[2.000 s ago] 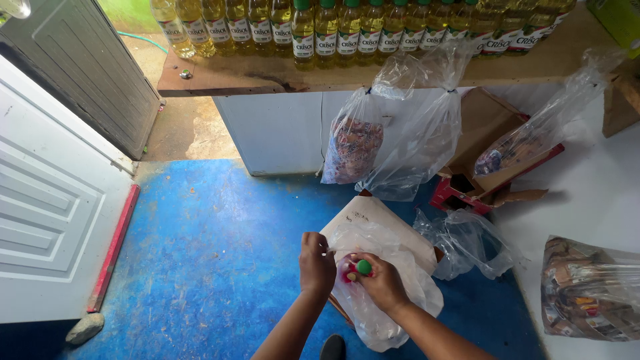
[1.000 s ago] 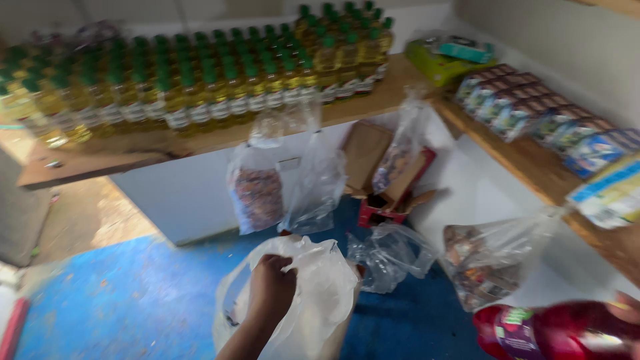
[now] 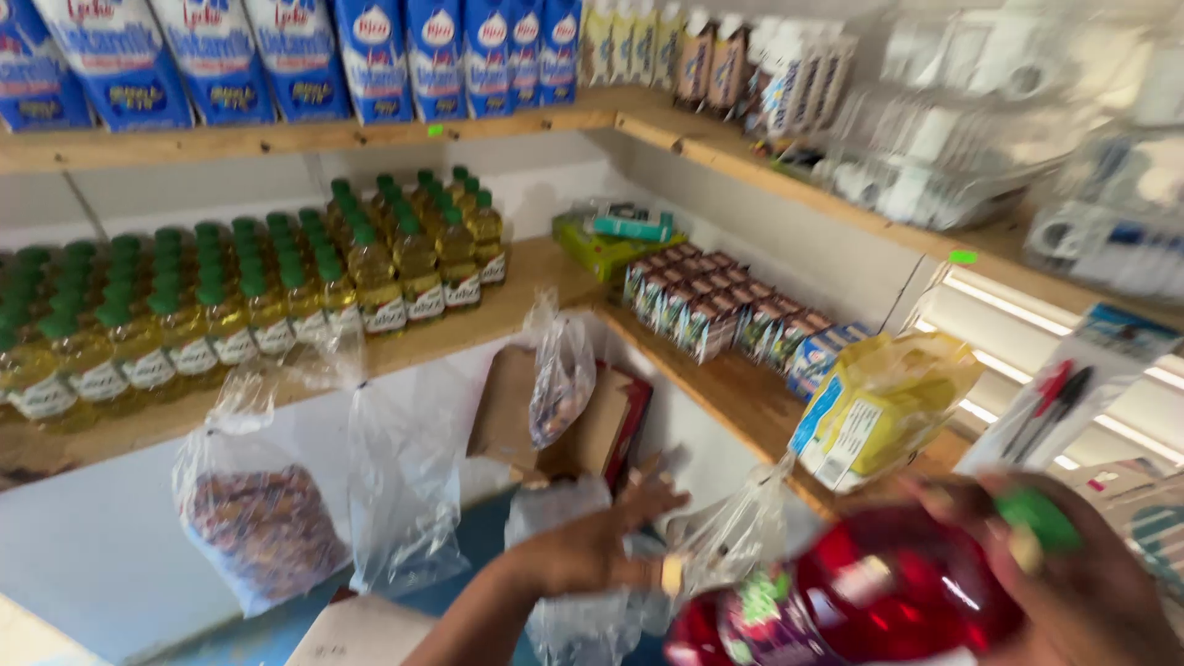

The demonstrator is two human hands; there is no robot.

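Observation:
A large plastic bottle of red drink (image 3: 888, 592) with a green cap lies tilted at the lower right, its cap end toward the right. My right hand (image 3: 1064, 555) is closed around that cap end. To its left, my left hand (image 3: 601, 546) is stretched out with fingers apart and holds nothing. Beyond the left hand are a clear plastic bag (image 3: 555, 499) and an opened cardboard box (image 3: 504, 398). Between the hands hangs another clear bag (image 3: 740, 518), partly covered by the bottle.
Rows of oil bottles (image 3: 194, 351) line the left lower shelf. Blue-and-white milk cartons (image 3: 370, 65) stand above. Small drink cartons (image 3: 712, 305) and a yellow package (image 3: 879, 398) sit on the right shelf. A bag of wrapped items (image 3: 268, 536) hangs at left; a cardboard box top (image 3: 361, 634) shows below.
The view has swung up and right. My left hand, on the white plastic bag one second ago, is off it with fingers spread. The red bottle, at the right edge then, now shows with my right hand on it.

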